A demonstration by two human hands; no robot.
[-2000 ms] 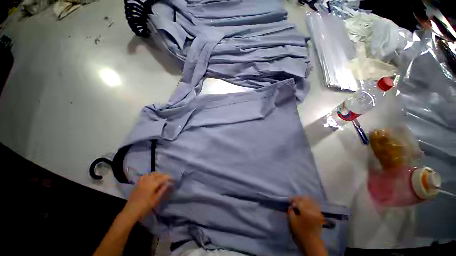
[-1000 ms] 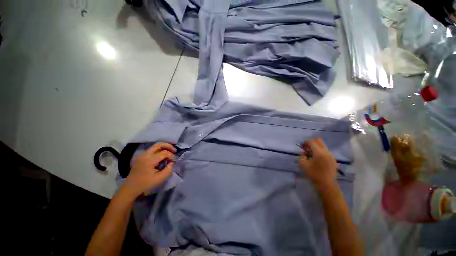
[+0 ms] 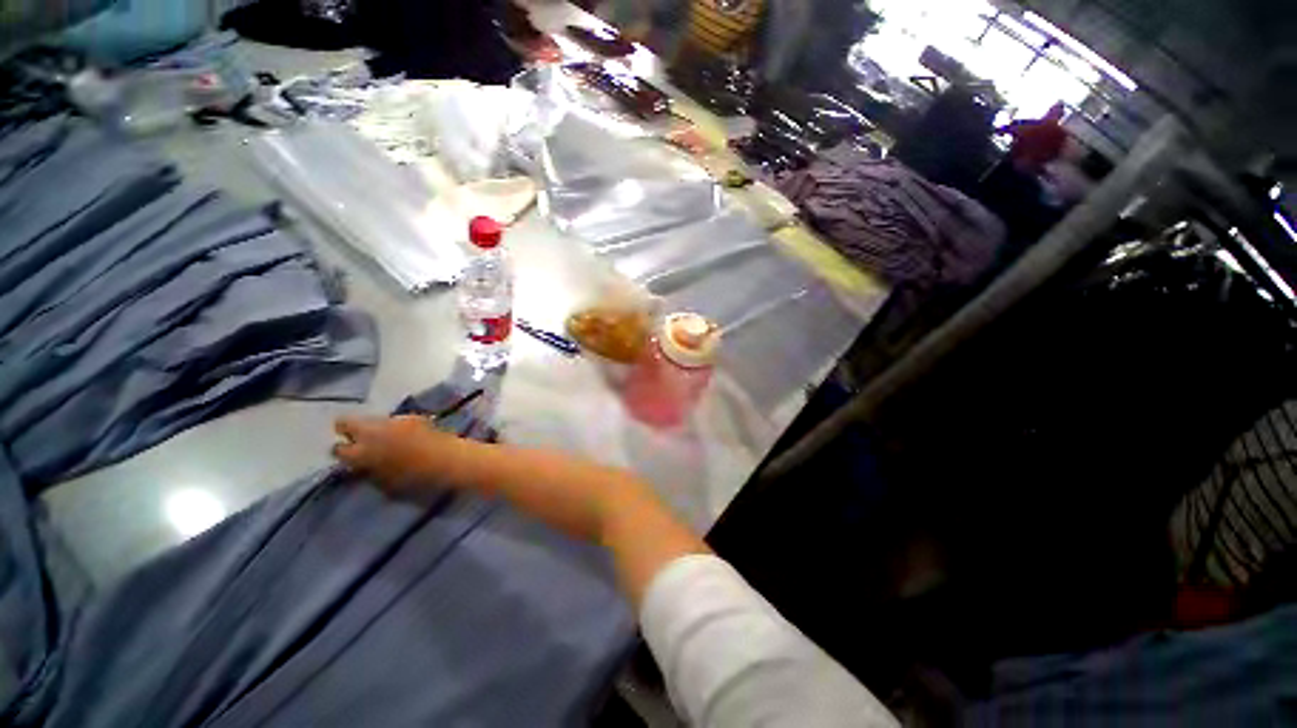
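A blue-grey shirt (image 3: pixel 356 612) lies across the lower left of the white table, its hem end towards the bottles. My right hand (image 3: pixel 391 452) is on the shirt's far edge, fingers bent, and a thin dark tool (image 3: pixel 462 404) sticks out beside it. The tool seems to be held in the hand, though the grip is blurred. My left hand is not in view. The collar and hanger of this shirt are out of the picture.
A shirt pile (image 3: pixel 157 299) lies at the left. Beyond my hand stand a water bottle (image 3: pixel 485 299) and pink drink bottle (image 3: pixel 669 373), with a blue pen (image 3: pixel 548 337) and food bag (image 3: pixel 609 333). Clear poly bags (image 3: pixel 356 199) lie behind. A grey rail tube (image 3: pixel 981 292) crosses the right.
The view has swung right and up, bringing in the rail and floor. My left hand and the hanger have left the picture. My right hand has moved to the shirt's edge near the bottles.
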